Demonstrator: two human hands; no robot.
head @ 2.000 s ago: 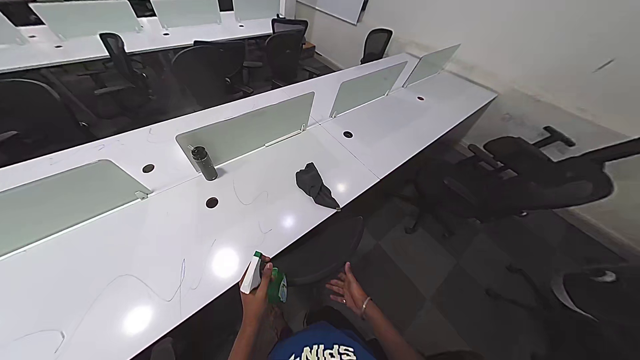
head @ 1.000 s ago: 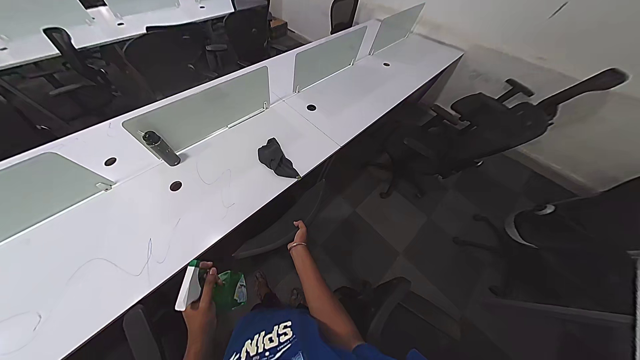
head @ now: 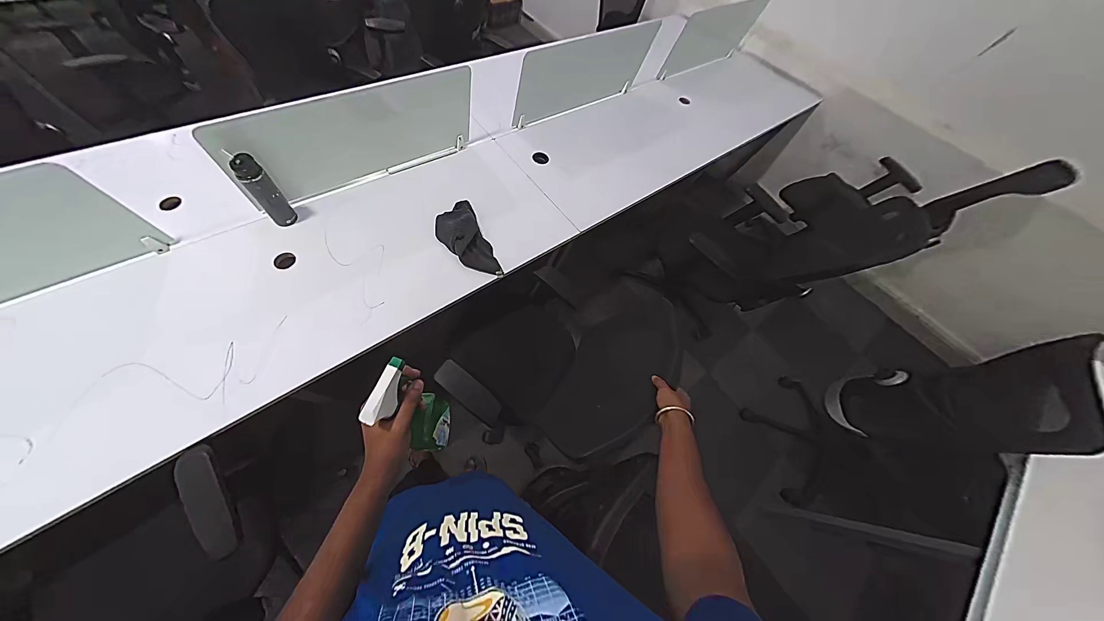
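My left hand (head: 398, 423) is closed around the neck of a green spray bottle (head: 430, 423) with a white trigger head, in front of the white desk (head: 397, 250). Farther right, my right hand (head: 672, 398), with a bangle at the wrist, is at the edge of a black office chair's backrest (head: 604, 371) and appears to grip it. A crumpled dark cloth (head: 464, 236) lies near the desk's front edge. Behind it to the left, a dark bottle (head: 264, 190) stands by a frosted glass divider (head: 345, 134).
More black office chairs stand on the right, one (head: 837, 224) near the wall and another (head: 957, 397) nearer me. A grey armrest (head: 205, 500) shows below the desk at the left. A white surface (head: 1048, 535) is at the lower right. Cable holes (head: 285, 260) pierce the desk.
My right hand, open with spread fingers two seconds ago, has moved to the chair's backrest. The spray bottle is still in my left hand. The view has shifted.
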